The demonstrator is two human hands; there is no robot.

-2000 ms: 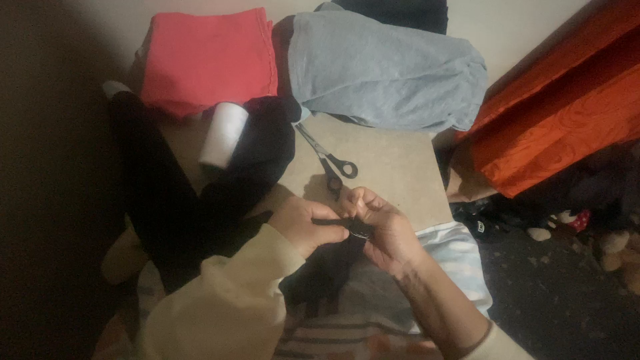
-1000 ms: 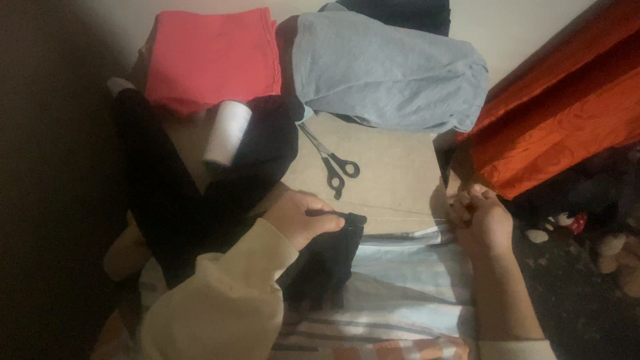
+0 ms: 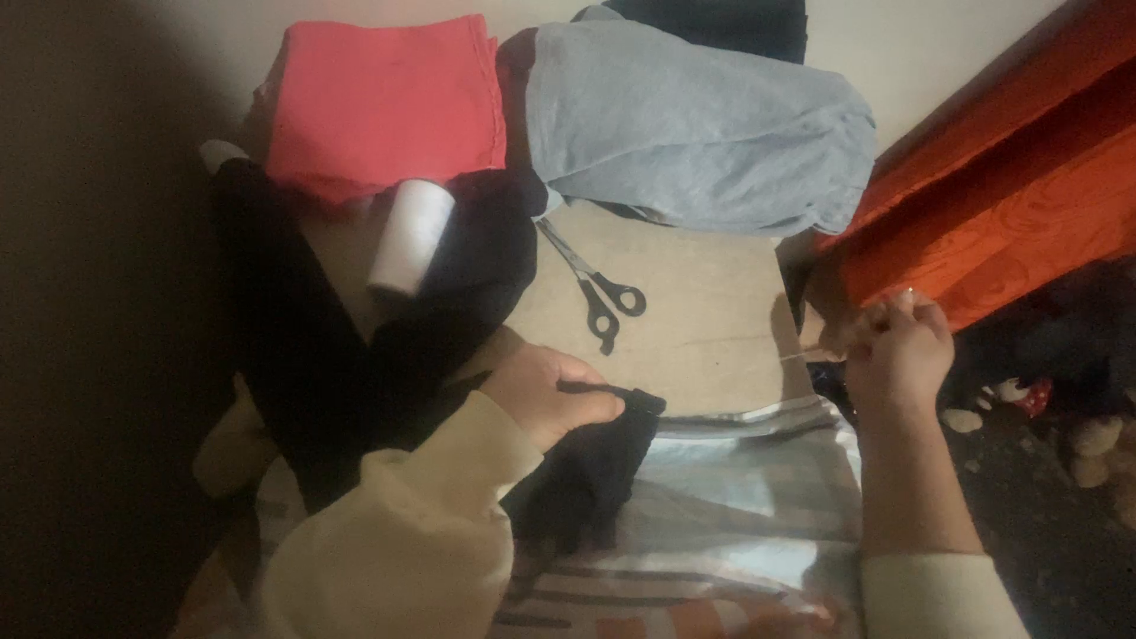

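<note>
My left hand (image 3: 555, 395) pinches the folded edge of a black cloth garment (image 3: 581, 488) between thumb and fingers. Out to the right, over the edge of the wooden board, my right hand (image 3: 901, 346) is raised with its fingertips pinched together. A small bright glint shows at those fingertips, and a faint light line like thread runs from near them toward the board; a needle cannot be made out. Scissors (image 3: 590, 275) with black handles lie on the board (image 3: 710, 302), their blade tips near a grey cloth. A white cylindrical spool (image 3: 413, 235) rests on black fabric to the left.
Folded red cloth (image 3: 386, 106) and bundled grey cloth (image 3: 701, 124) sit at the back against the wall, with dark fabric (image 3: 728, 27) behind. An orange curtain (image 3: 1003, 204) hangs at right. Striped cloth (image 3: 737, 497) covers the near side. Small objects lie on the dark floor at right.
My right hand has moved from beside my left hand, at the black garment, out to the right and then farther up. My left hand has kept its pinch on the garment.
</note>
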